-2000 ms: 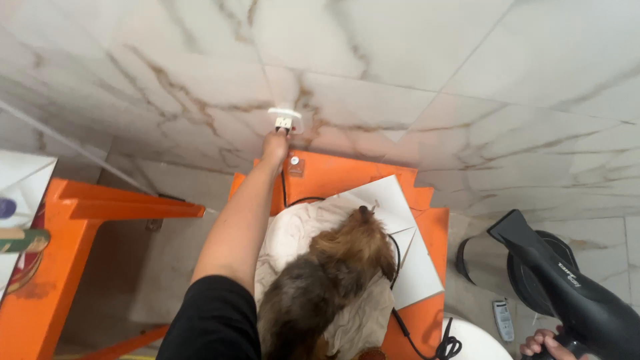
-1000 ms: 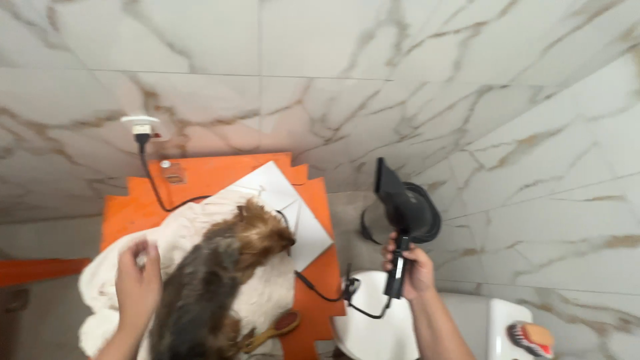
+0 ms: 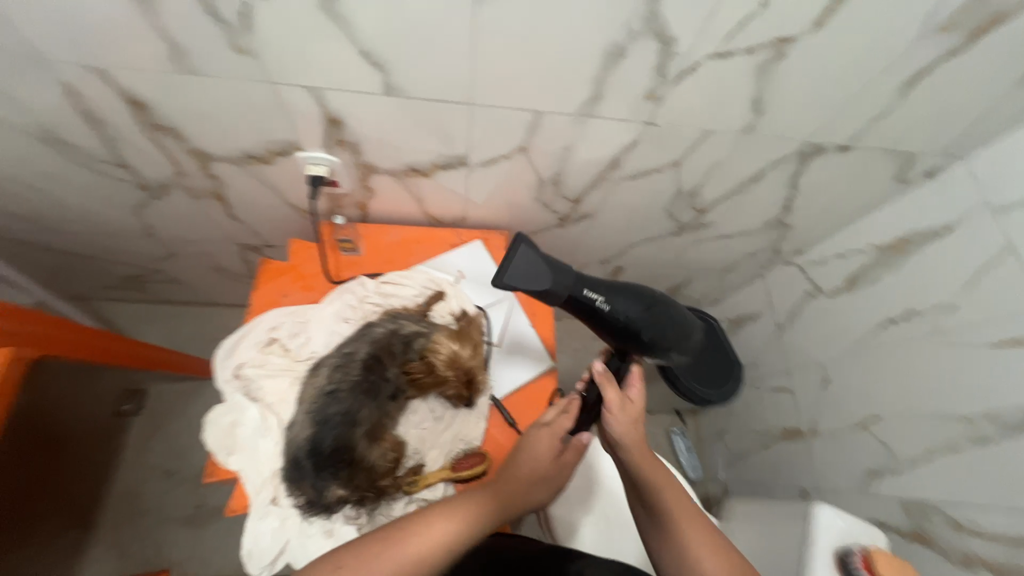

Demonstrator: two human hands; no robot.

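A black hair dryer (image 3: 632,316) with a flat nozzle is held up at the right of the orange table, its nozzle pointing up and left. My right hand (image 3: 624,408) is closed around its handle. My left hand (image 3: 548,448) touches the lower end of the same handle; its fingers are partly hidden. A small dog (image 3: 360,400) with dark grey and tan fur lies curled on a cream towel (image 3: 264,352). Beside the dog, at the towel's edge, rests a wooden-handled brush (image 3: 448,470). A white board or tile (image 3: 524,356) lies partly under the towel.
Below the marbled wall stands the orange table (image 3: 400,236). A black plug sits in the wall socket (image 3: 318,166), its cord running to the table. A white toilet (image 3: 596,504), a dark-lidded bin (image 3: 716,364) and another orange piece of furniture (image 3: 104,340) flank it.
My left hand has moved from above the towel across to the dryer's handle. Earlier it was at the wall socket. The dryer, upright a second ago, now tilts left.
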